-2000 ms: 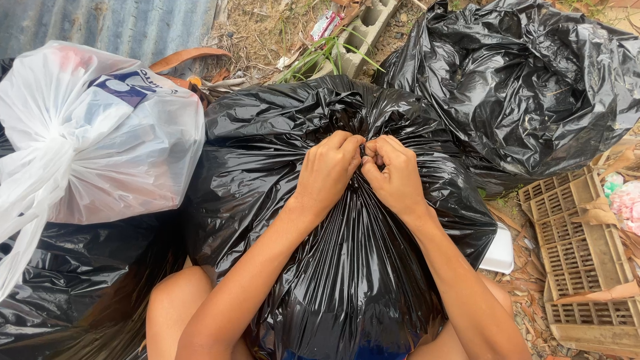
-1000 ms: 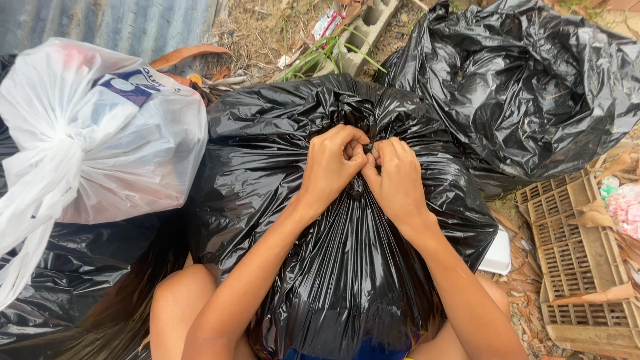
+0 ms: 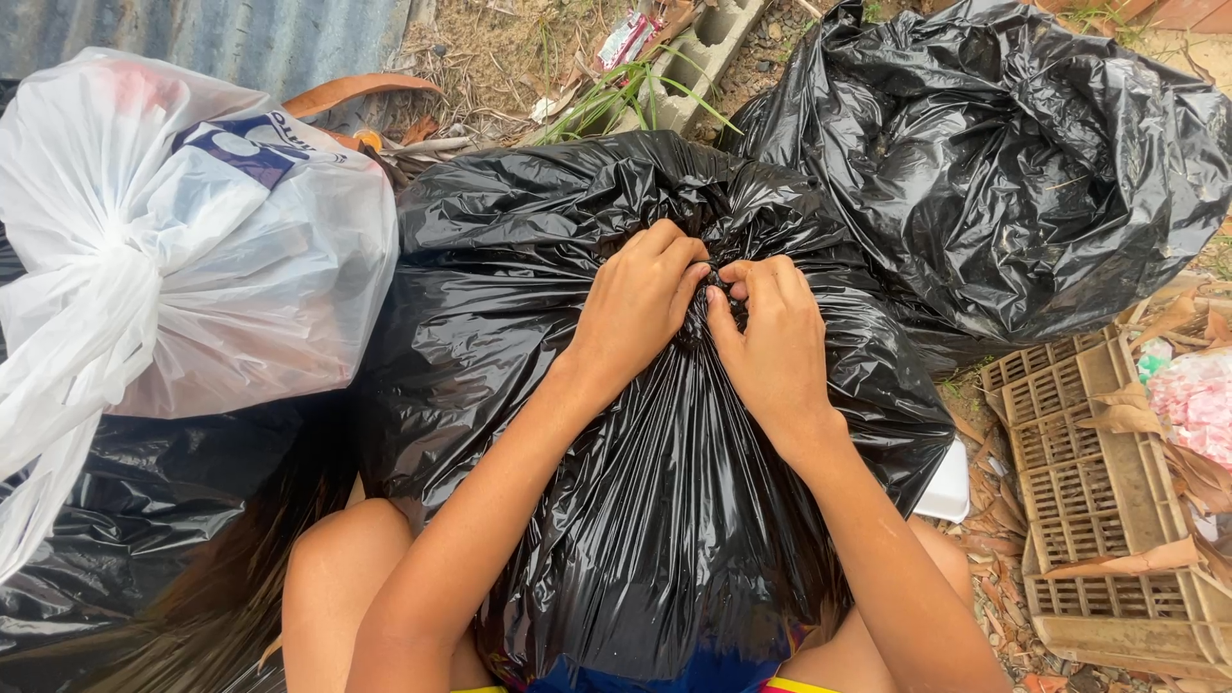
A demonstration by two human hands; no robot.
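Note:
A full black plastic garbage bag (image 3: 462,375) stands between my knees, its mouth gathered into a tight, pleated neck near the top middle. My left hand (image 3: 640,298) pinches the gathered plastic from the left, thumb and forefinger at the twisted neck. From the right, my right hand (image 3: 775,337) holds the same neck, its thumb and curled fingers close to the left fingertips. The bunched plastic between the fingertips is small and partly hidden, so its exact shape cannot be told. Folds fan out from it across the bag.
A tied white plastic bag (image 3: 269,298) rests on another black bag (image 3: 106,510) at left. A further black bag (image 3: 991,183) lies upper right. A plastic crate (image 3: 1078,481) and a white foam container (image 3: 948,486) are at right. Beyond lie a hollow concrete block (image 3: 698,58) and corrugated metal sheet (image 3: 279,38).
Both hands stay at the bag's neck. The fingers have shifted slightly around the gathered plastic.

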